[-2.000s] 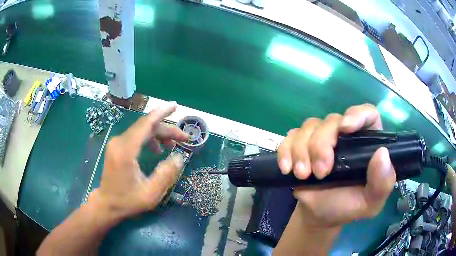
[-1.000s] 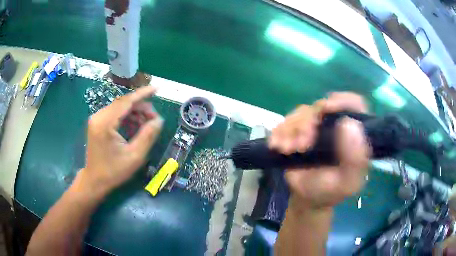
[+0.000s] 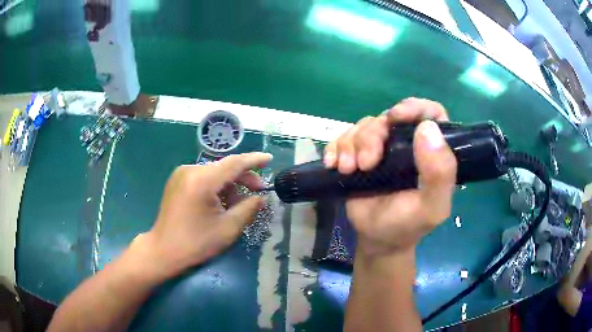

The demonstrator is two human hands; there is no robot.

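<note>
My right hand (image 3: 396, 175) is closed around the black electric screwdriver (image 3: 318, 181), which points left with its thin bit toward my left fingers. My left hand (image 3: 208, 204) has thumb and fingers curled near the bit tip; whether a screw is between them cannot be seen. The grey device housing (image 3: 221, 131) lies beyond my left hand, its round spoked head showing and its handle mostly hidden by the hand. The heap of small screws (image 3: 258, 228) is partly covered by my left fingers.
A black parts tray (image 3: 334, 237) lies below the screwdriver. Circuit boards (image 3: 102, 134) are heaped near the chipped white post (image 3: 117, 65). Cells (image 3: 27, 126) lie at the left edge. Grey housings (image 3: 542, 237) are piled at right, with the black cable hanging before them. A person's arm shows at far right.
My left hand has moved from beside the housing to the bit tip, over the handle and screws. The yellow cell in the handle is now hidden. The camera view has shifted.
</note>
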